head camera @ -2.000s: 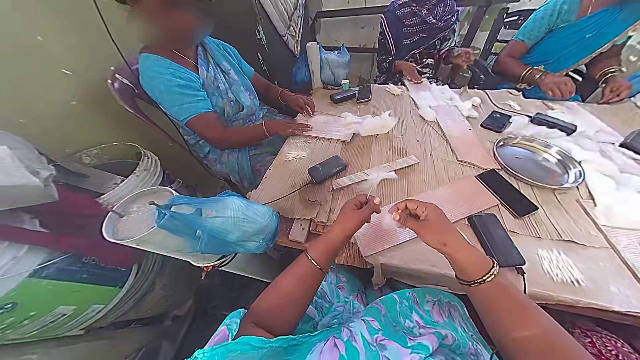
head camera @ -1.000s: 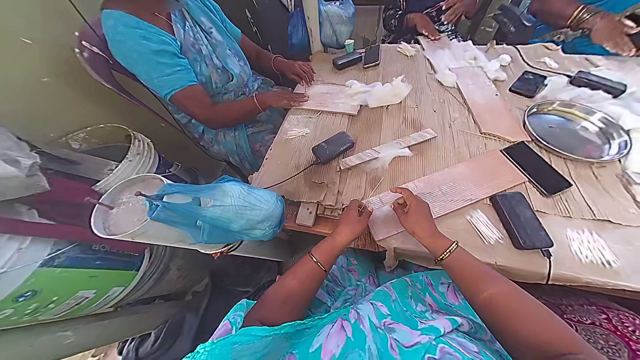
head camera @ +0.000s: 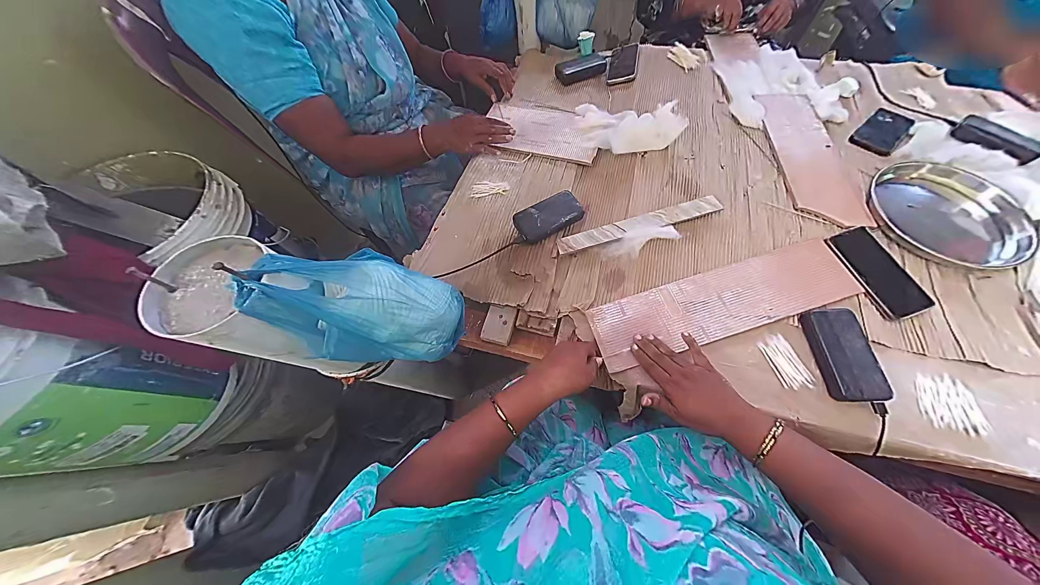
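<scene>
My right hand (head camera: 691, 386) lies with fingers spread flat on the near end of a long pinkish ridged board (head camera: 723, 301). At the board's near left corner is my left hand (head camera: 566, 370), its fingers curled; whether it pinches something is too small to tell. Beyond the board, a narrow ridged strip (head camera: 691, 211) lies with a tuft of white cotton (head camera: 643, 231) on it. Right of my right hand sit a small pile of thin white cotton wicks (head camera: 786, 361) and a black device with a cable (head camera: 845, 355). A second pile of wicks (head camera: 952, 404) lies farther right.
A dark smartphone (head camera: 881, 272) touches the board's far end, near a round steel plate (head camera: 952, 214). Another black device (head camera: 548, 216) sits at centre. Across the table a person's hands (head camera: 475, 134) rest on a similar board. A white bucket (head camera: 191, 305) with a blue plastic bag (head camera: 366, 305) stands left.
My hands, raised together above the board's near end two seconds ago, have come down to it. My right hand has flattened onto the board, apart from my left. The view has tilted down.
</scene>
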